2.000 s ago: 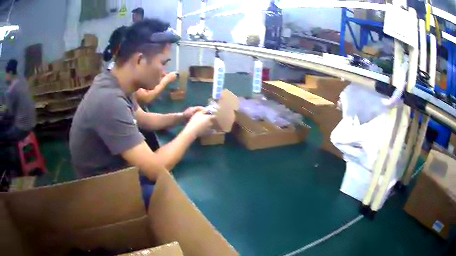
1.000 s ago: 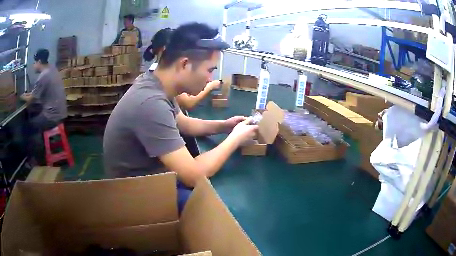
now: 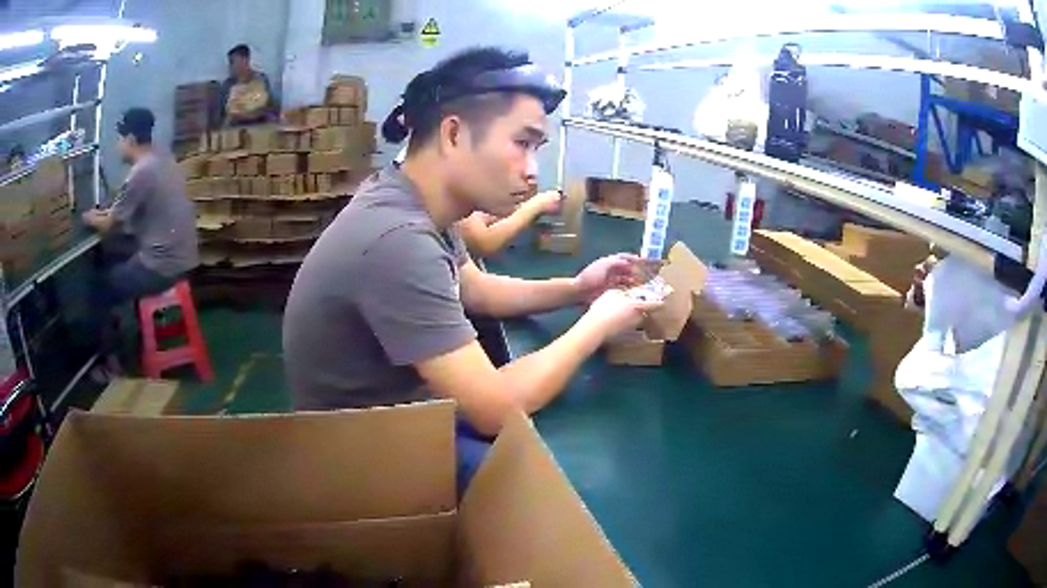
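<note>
Neither of my hands is in the picture. Nearest in front of me, at the lower left, stands a large open supply carton (image 3: pixel 264 471) with its flaps up. Dark items show faintly at its bottom, cut off by the picture's edge. To its right lies the dark green bench mat (image 3: pixel 712 482). Beyond the carton a seated person in a grey shirt holds a small product box (image 3: pixel 685 287) with its lid open and something small and shiny at it.
A tray carton (image 3: pixel 764 365) of shiny clear-purplish bags stands mid-bench. Long brown cartons (image 3: pixel 821 270) lie behind it. A white plastic sack (image 3: pixel 947 373) hangs by cream pipe posts (image 3: pixel 997 431) at right. Stacked small boxes (image 3: pixel 276 161), a red stool (image 3: pixel 175 335) and more people are at left.
The view has swung left, so everything sits further right in the picture. The person in grey has raised their head, and the hands at the small box have moved slightly apart.
</note>
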